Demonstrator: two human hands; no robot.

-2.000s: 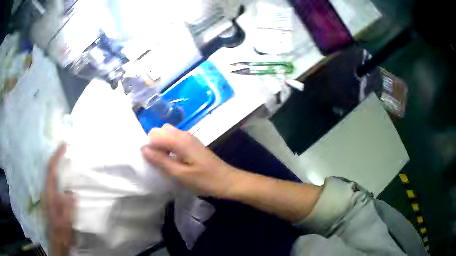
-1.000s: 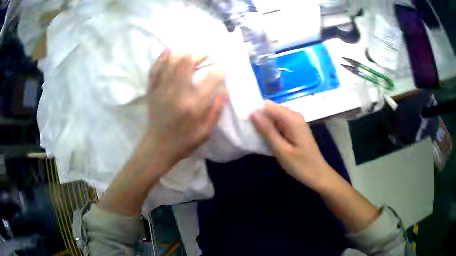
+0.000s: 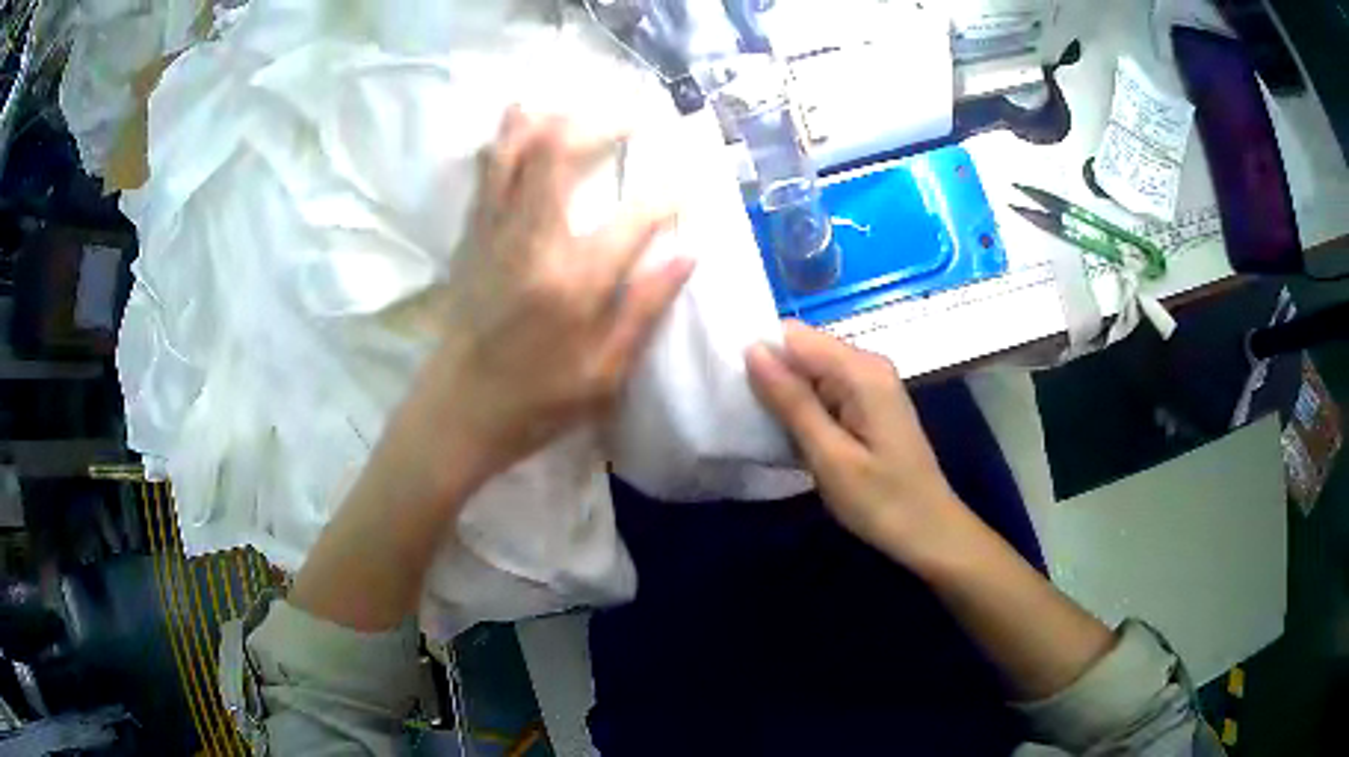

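Observation:
A large heap of white fabric (image 3: 296, 281) covers the left of the table and hangs over its front edge. My left hand (image 3: 555, 281) lies on the fabric, slightly blurred, fingers spread; whether it grips a fold is hard to tell. My right hand (image 3: 843, 407) pinches the fabric's right edge between thumb and fingers, just in front of the blue tray (image 3: 903, 222). A clear guard (image 3: 803, 237) stands over the tray's left part. The machine's needle area (image 3: 718, 74) is at the top, partly washed out by light.
Green-handled snips (image 3: 1102, 237) lie right of the tray, with a white strip (image 3: 1087, 303) at the table edge. A printed label (image 3: 1142, 141) and a dark smartphone (image 3: 1240, 148) lie further right. A yellow wire rack (image 3: 193, 606) stands at lower left. My dark-covered lap (image 3: 799, 621) is below.
The view has swung left since the oldest frame. My left hand has come from the fabric's far left side onto its middle. My right hand still pinches the right edge.

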